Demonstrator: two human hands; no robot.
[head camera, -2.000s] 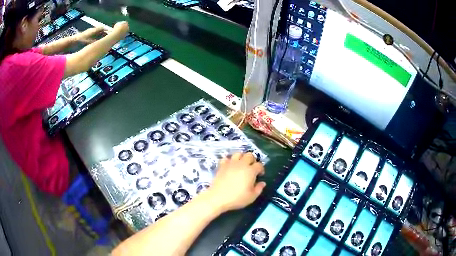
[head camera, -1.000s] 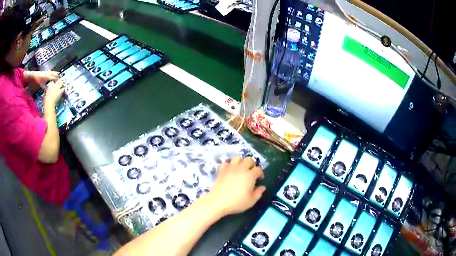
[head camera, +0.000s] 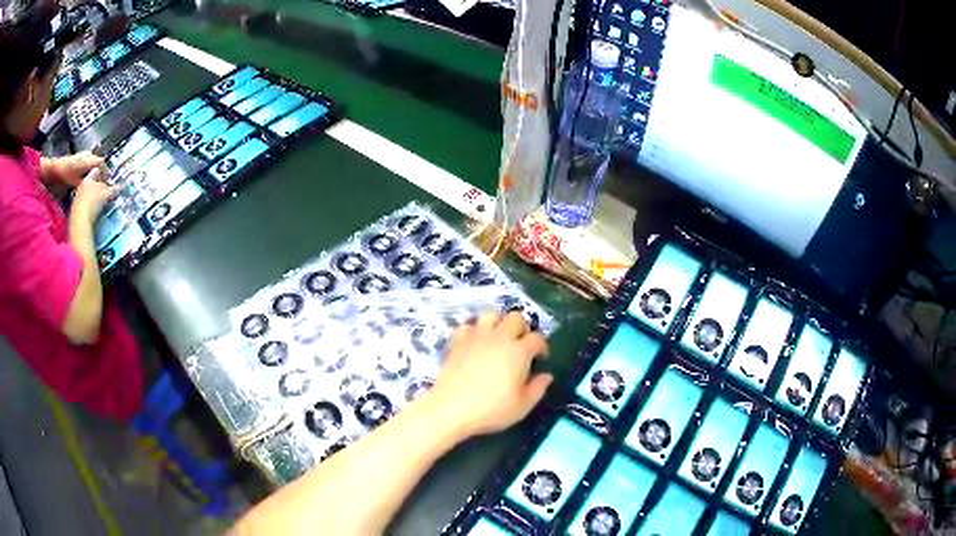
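Observation:
My left hand (head camera: 493, 375) reaches in from the bottom and rests palm down on the right edge of the sticker sheets (head camera: 252, 366), thumb apart from the fingers. No held thing shows in it. The sheets are clear and shiny, with rows of black-and-silver round discs (head camera: 372, 408). Wrinkled clear film (head camera: 404, 307) with glare lies across their middle. Right of my hand, a black pocket tray (head camera: 618, 424) holds rows of light blue panels (head camera: 566, 452), each visible disc near a panel's lower end. My right hand is out of the picture.
A monitor (head camera: 755, 126), a water bottle (head camera: 582, 147) and a wrapped post (head camera: 522, 115) stand behind. A printed bag (head camera: 566, 257) lies below them. At left, a person in pink (head camera: 42, 251) has both hands at another panel tray (head camera: 225, 183). Cables hang at far right.
My left hand stays at the sheets' right edge. The neighbour's raised arm has come down, both hands now low over their tray. The whole view has shifted slightly.

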